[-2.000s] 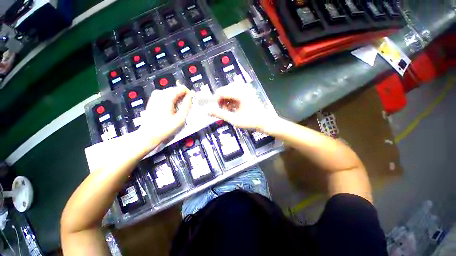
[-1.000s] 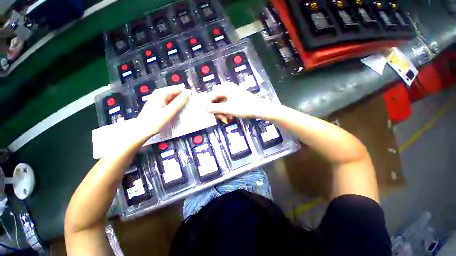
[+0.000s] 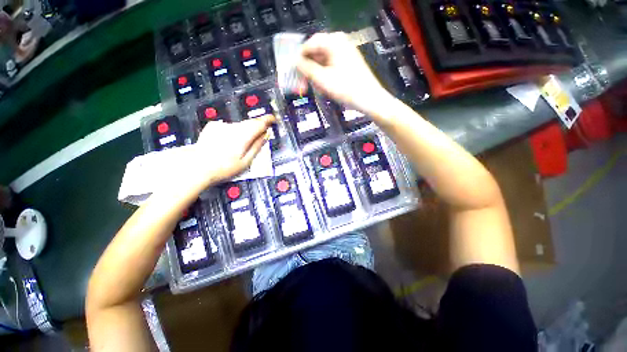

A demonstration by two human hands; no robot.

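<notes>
A clear blister tray (image 3: 275,254) lies in front of me with two rows of black devices (image 3: 336,184), each with a red round spot and white labels. My left hand (image 3: 234,148) is over the tray's left half and holds a white label sheet (image 3: 148,177), which hangs to the left under my forearm. My right hand (image 3: 328,63) is raised over the upper right of the tray and pinches a pale, blurred piece of sheet (image 3: 290,58). The hands and sheets hide several devices.
Behind is another clear tray (image 3: 206,51) of similar devices. At upper right, a black tray (image 3: 505,58) with yellow-spotted devices sits on red trays (image 3: 467,81). A yellow-and-white card (image 3: 560,102) hangs at the right bench edge. A small fan (image 3: 30,234) stands far left.
My right hand has moved up and away from my left hand, with a pale piece in it. More of the near row of devices shows. The view has shifted slightly.
</notes>
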